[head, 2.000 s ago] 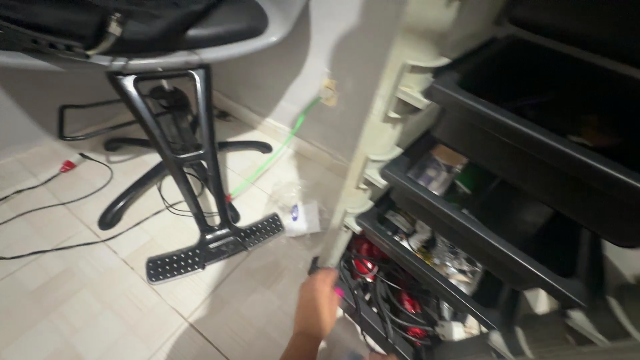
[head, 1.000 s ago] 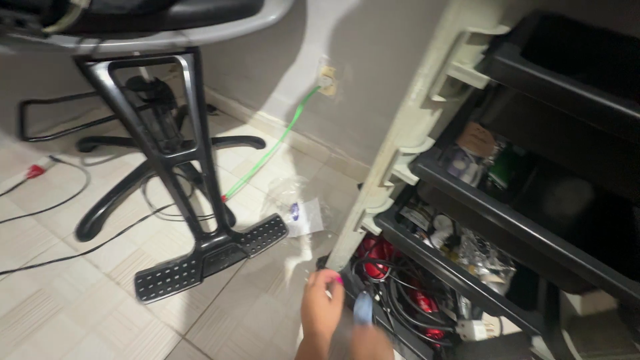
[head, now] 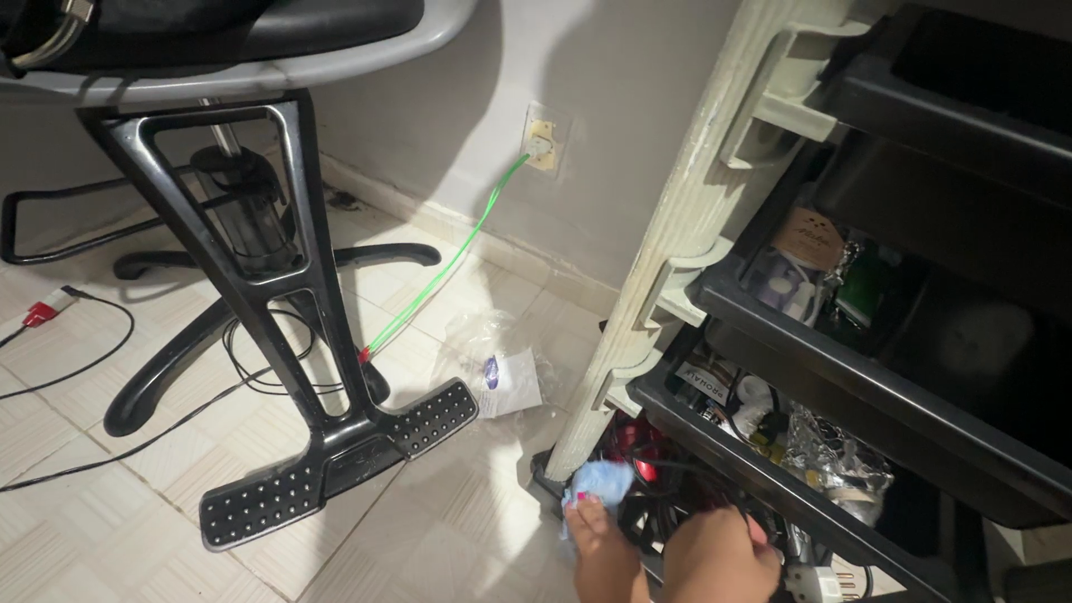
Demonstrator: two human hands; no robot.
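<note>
Low at the front of the trolley, my left hand point(head: 599, 540) presses a light blue cloth point(head: 601, 484) against the foot of the cream plastic post point(head: 662, 251). Close beside it on the right, my right hand point(head: 722, 554) is over the bottom drawer, its fingers curled and mostly hidden; whether it holds anything cannot be told. Around the hands lie black cables and a red glossy appliance point(head: 643, 448). A white plug point(head: 821, 584) with metal pins sits to the right of my right hand.
Black drawers point(head: 804, 335) holding packets and bottles rise above the hands. At left stands a salon chair with a black metal footrest point(head: 335, 469). A clear plastic bag point(head: 502, 368) lies on the tiles. A green cord point(head: 452, 268) runs from the wall outlet point(head: 543, 146); black cables point(head: 159, 444) cross the floor.
The blue cloth, blurred between the hands one second ago, is now at the post's foot in my left hand. My right hand has come further into view over the bottom drawer.
</note>
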